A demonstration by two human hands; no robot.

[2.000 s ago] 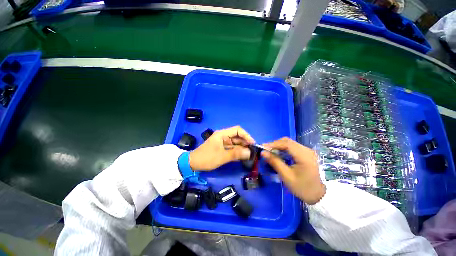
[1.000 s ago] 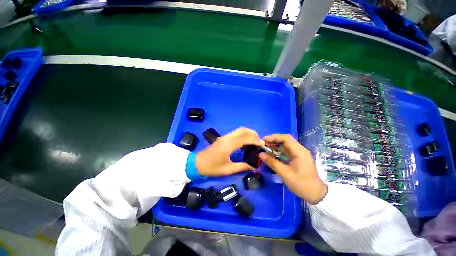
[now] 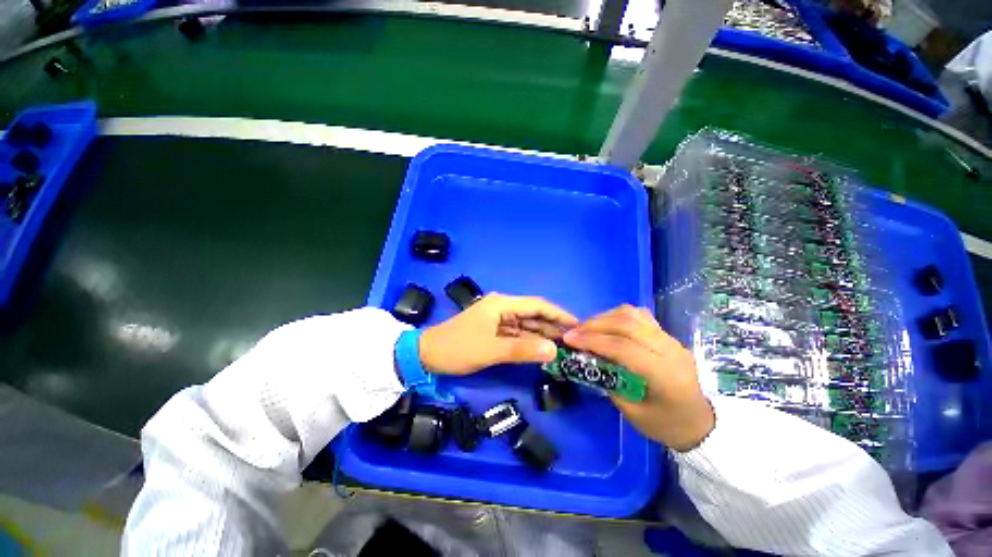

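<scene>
A green circuit board (image 3: 597, 373) with dark parts and pale round marks is held over the blue work tray (image 3: 522, 169). My right hand (image 3: 647, 375) grips it from behind, with its right end showing below the fingers. My left hand (image 3: 490, 335), with a light blue wrist strap (image 3: 410, 357), touches the board's left end with its fingertips; whether it holds a housing is hidden. Black housings (image 3: 431, 246) lie in the tray at the left and near edge. One has a silvery face (image 3: 501, 419). Another (image 3: 556, 392) lies just below the board.
Clear blister trays (image 3: 778, 294) with green boards stand right of the work tray, against a blue tray (image 3: 938, 245) with black parts. Another blue tray (image 3: 63, 147) is at far left. A grey post (image 3: 659, 87) stands beside the green belt (image 3: 381, 82). A purple sleeve (image 3: 963, 495) shows at lower right.
The board has turned so its face with round marks now shows below the fingers. The black piece and red wires seen between the hands are now hidden. Small black pieces on the belt have shifted.
</scene>
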